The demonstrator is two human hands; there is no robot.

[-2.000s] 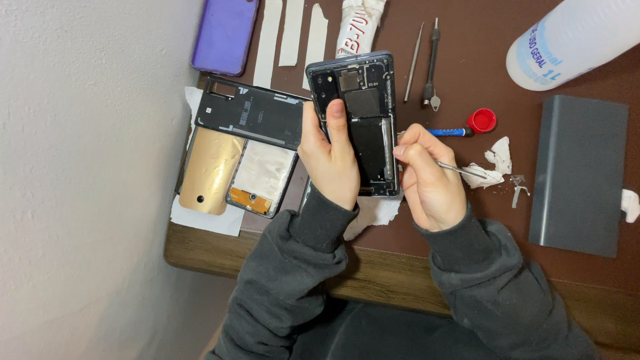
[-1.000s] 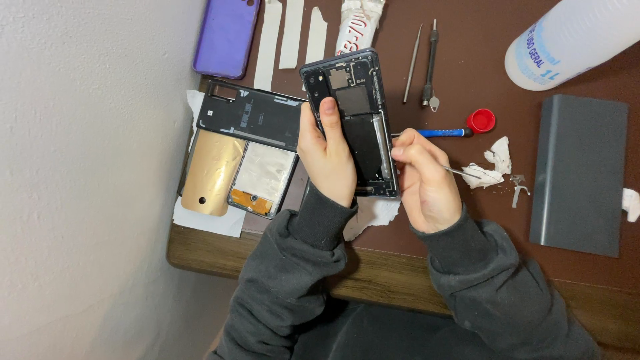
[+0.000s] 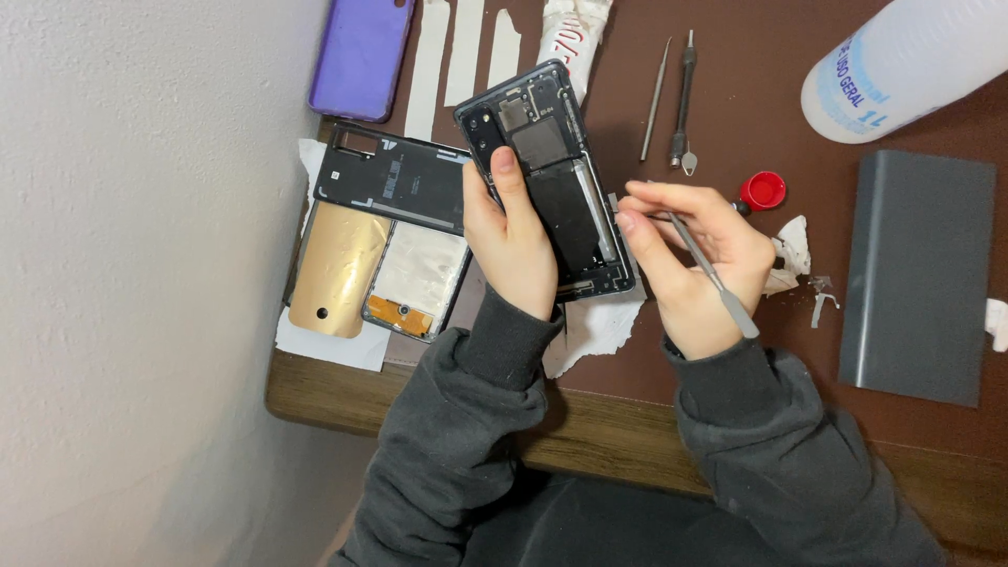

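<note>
My left hand (image 3: 516,236) grips an opened smartphone body (image 3: 563,205) by its left side, thumb over the inner face, the phone tilted above the mat. Inside it show the camera lenses, a black battery-like area and a pale strip along the right. Just right of the phone, my right hand (image 3: 701,260) holds a thin metal spudger (image 3: 713,272); its flat end points down toward the wrist, and its other end is hidden by the fingers. Left of the phone lie a black phone back cover (image 3: 394,179), a gold-coloured sheet (image 3: 339,268) and another phone part with an orange flex (image 3: 417,276).
A purple phone case (image 3: 361,59), white strips (image 3: 466,51) and a glue tube (image 3: 571,47) lie at the back. Two slim tools (image 3: 655,101) lie near a red cap (image 3: 762,190). At right are a plastic bottle (image 3: 890,67), a dark grey box (image 3: 917,276) and crumpled tissue (image 3: 794,244).
The phone has tilted further, its top leaning left. My right hand has turned, and the spudger's flat end, earlier toward the tissue, now points down toward the wrist.
</note>
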